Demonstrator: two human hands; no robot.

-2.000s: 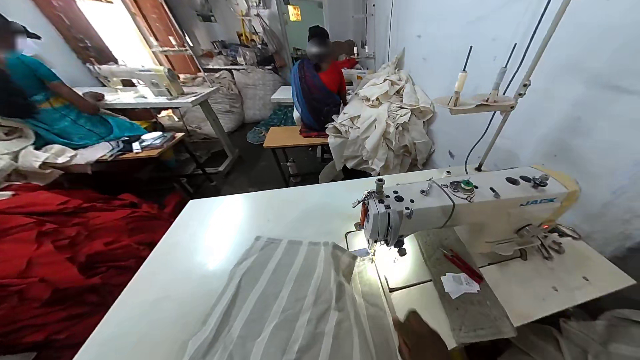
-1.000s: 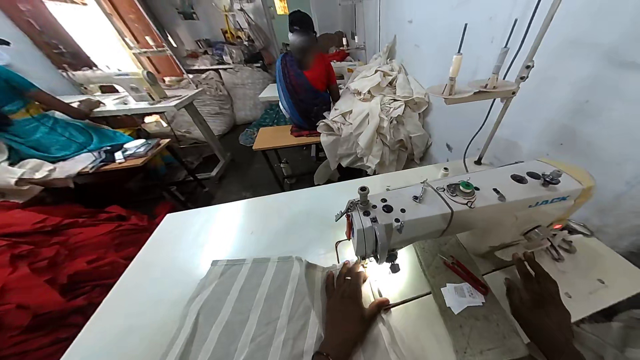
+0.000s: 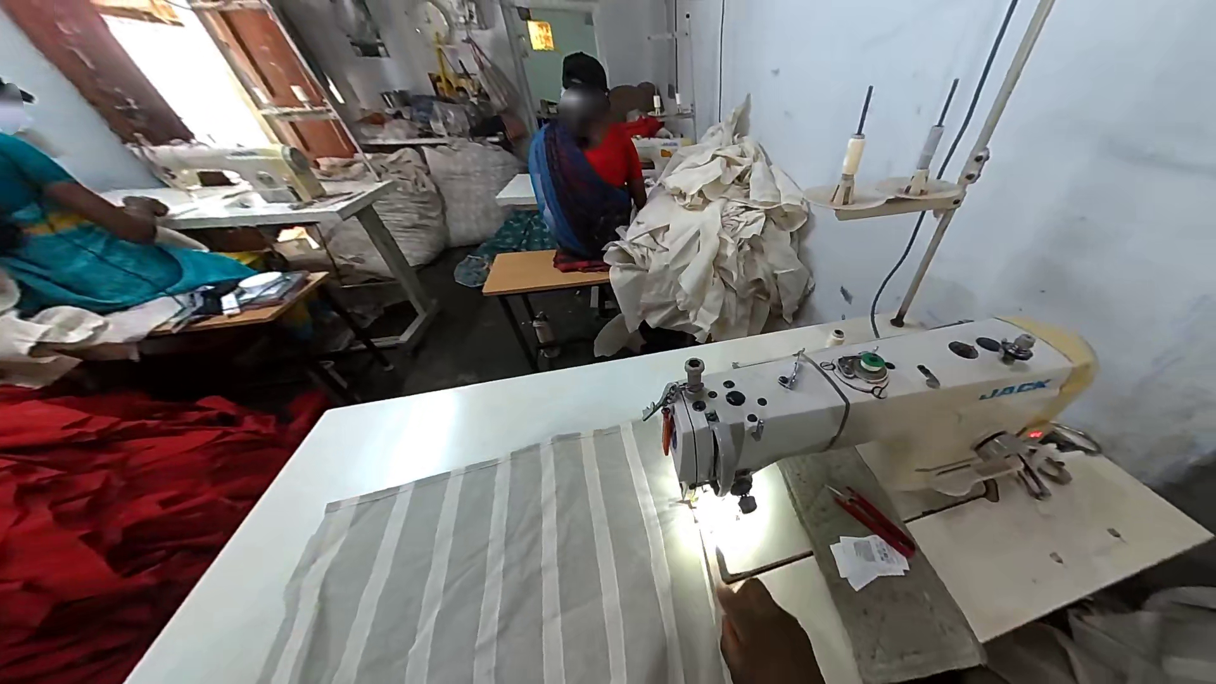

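A grey cloth with pale stripes [image 3: 518,560] lies spread on the white sewing table, its right edge running under the needle area of a white Jack industrial sewing machine [image 3: 788,408]. The machine's lamp lights the needle area brightly. My right hand [image 3: 765,632] is at the bottom, just right of the cloth, its fingers closed at the cloth's right edge below the needle; the fingertips are partly hidden. My left hand is out of view. Right of the needle, red-handled snips [image 3: 874,522] and small white labels [image 3: 866,560] lie on a grey pad [image 3: 898,608].
A thread stand [image 3: 883,198] with two spools rises behind the machine. Red fabric [image 3: 123,532] is heaped at left, cream fabric [image 3: 717,228] behind the table. One person [image 3: 589,161] sits beyond the table, another [image 3: 85,218] at a sewing machine [image 3: 233,171] at left.
My left hand, on the cloth a second ago, has left the view. My right hand has moved from beside the machine's arm to the cloth's right edge. The cloth now lies spread wider.
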